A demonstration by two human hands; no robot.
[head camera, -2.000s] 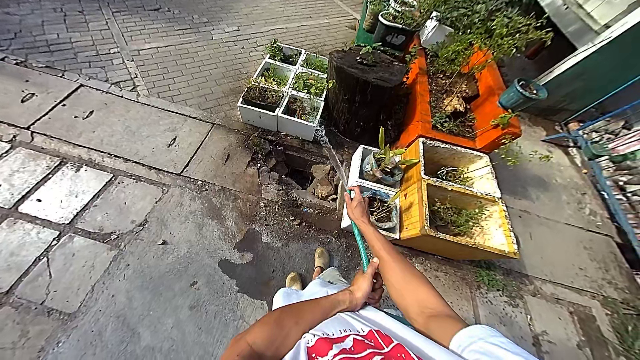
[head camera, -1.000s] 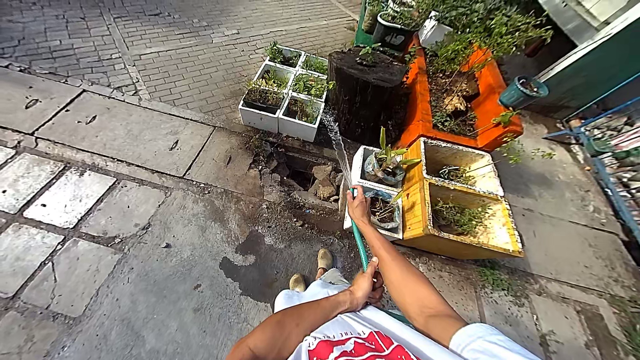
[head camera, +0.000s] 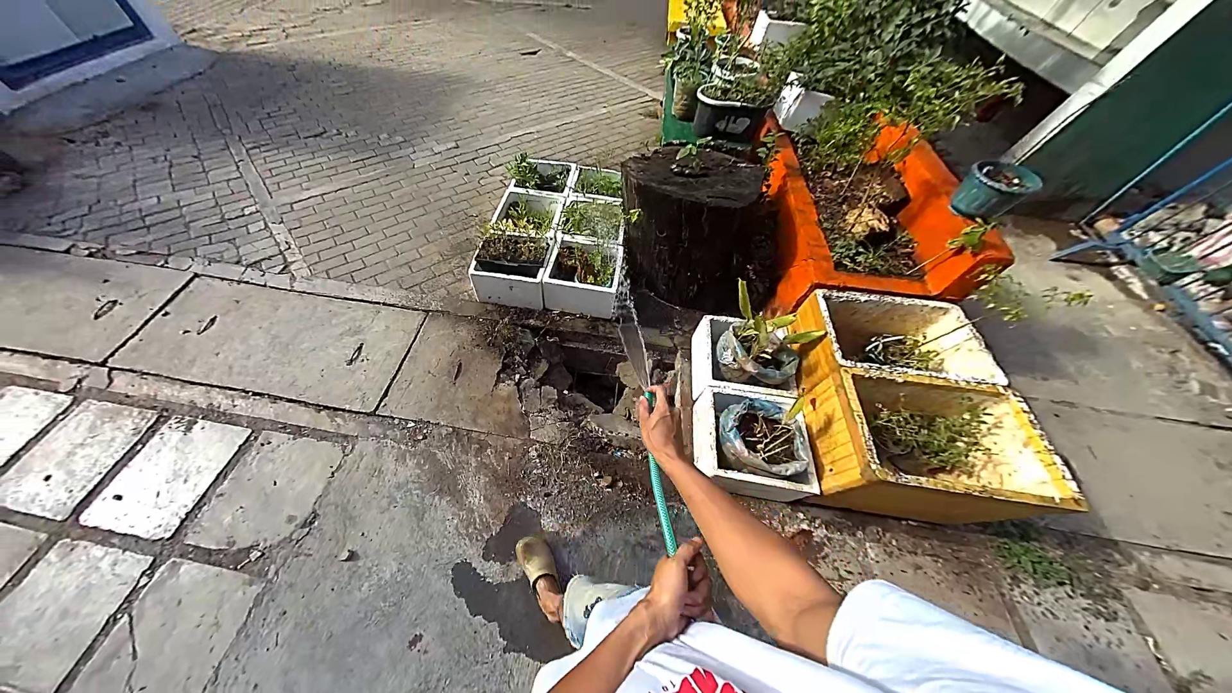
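Observation:
My right hand (head camera: 659, 423), arm stretched forward, is closed around the outlet end of a green garden hose (head camera: 662, 505). Water (head camera: 632, 337) sprays from it towards white foam planters (head camera: 582, 289) with small green plants, left of a dark tree stump (head camera: 693, 217). Close to my waist, my left hand (head camera: 681, 587) grips the hose lower down; the hose beyond it is hidden. Just right of my right hand stand two white foam boxes (head camera: 707, 438) with plastic-lined plants, against yellow foam boxes (head camera: 837, 433) holding more plants.
A broken hole (head camera: 597, 385) with loose rubble lies in the pavement ahead. Behind are an orange planter (head camera: 799, 231), a black pot (head camera: 730, 115) and a teal pot (head camera: 994, 188). A blue metal frame (head camera: 1121, 236) stands at right. One tan clog (head camera: 535, 558) shows on wet concrete.
Two clogs showed side by side before; now one is visible, further left. The spray now reaches towards the right-hand white planters. Both hands have kept hold of the hose. The view has shifted somewhat.

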